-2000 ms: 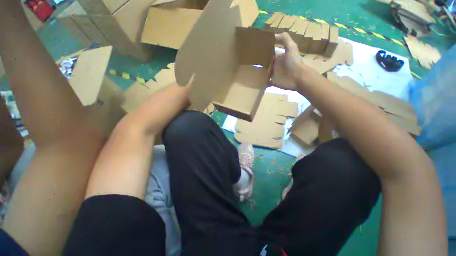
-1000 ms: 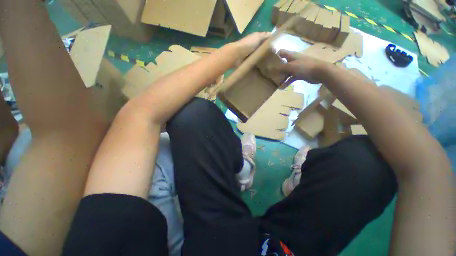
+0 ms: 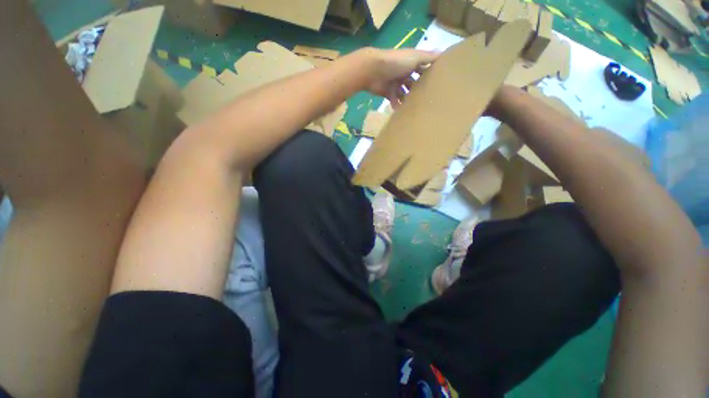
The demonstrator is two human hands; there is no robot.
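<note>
A folded cardboard insert (image 3: 447,105) is held up above my knees, tilted, with a long flat brown flap facing me. The flap has notches at its ends and hides most of the box part. My left hand (image 3: 392,74) is at its upper left edge, fingers bent, some fingertips hidden behind the flap. My right hand (image 3: 501,101) reaches behind the right edge; only its back near the wrist shows and its fingers are hidden.
A white sheet (image 3: 595,101) carries cardboard pieces, a row of folded inserts (image 3: 497,19) and a black curved object (image 3: 624,82). Notched blanks (image 3: 241,87) lie on the left. Another person's arm (image 3: 66,148) is at far left, blue plastic (image 3: 680,163) at right.
The insert has turned, so its open box side is hidden and the flat flap now faces me. My right hand has gone behind it; my left hand stays near the upper left edge.
</note>
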